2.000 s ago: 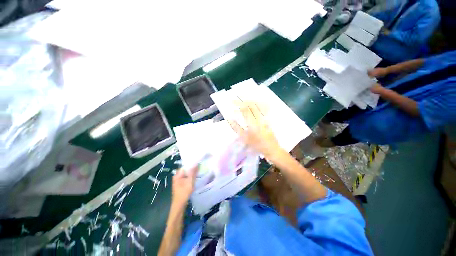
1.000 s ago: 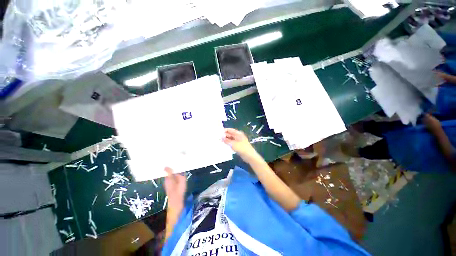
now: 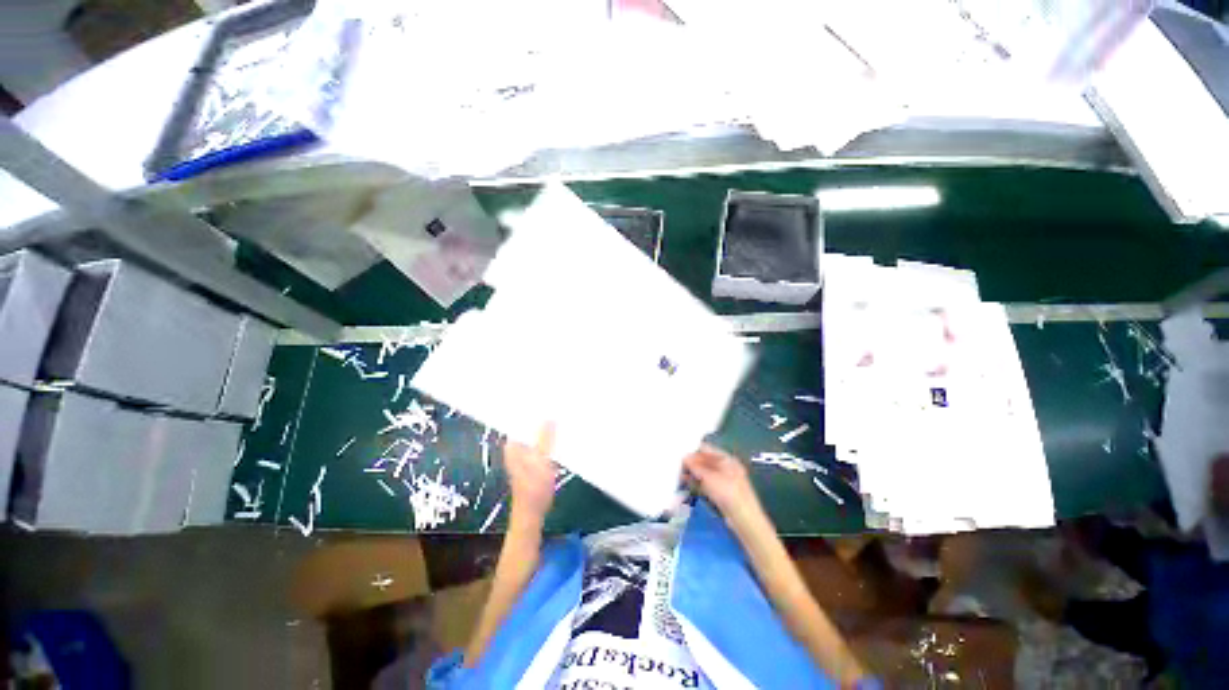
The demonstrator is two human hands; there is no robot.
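A flat white box blank (image 3: pixel 593 344) with a small dark square is held tilted over the green bench in front of me. My left hand (image 3: pixel 531 472) holds its lower left edge. My right hand (image 3: pixel 714 475) holds its lower right corner. The fingers under the card are hidden. A stack of blanks (image 3: pixel 930 445) lies on the bench at the right. Two boxes with dark inserts stand behind the work area: one (image 3: pixel 768 245) in full view, the other (image 3: pixel 636 229) partly hidden by the held blank.
Release liner strips (image 3: pixel 418 458) are scattered on the green bench (image 3: pixel 324 404). Grey-white boxes (image 3: pixel 148 344) are stacked at the far left. A blue-edged parts tray (image 3: pixel 243 155) and card sheets lie on the upper shelf. Another person's hand (image 3: pixel 1220 485) shows at the right edge.
The blank, taken from the stack on the right since the first frame, has turned and now stands corner-up in both hands. The view has swung left, showing the stacked boxes and tray.
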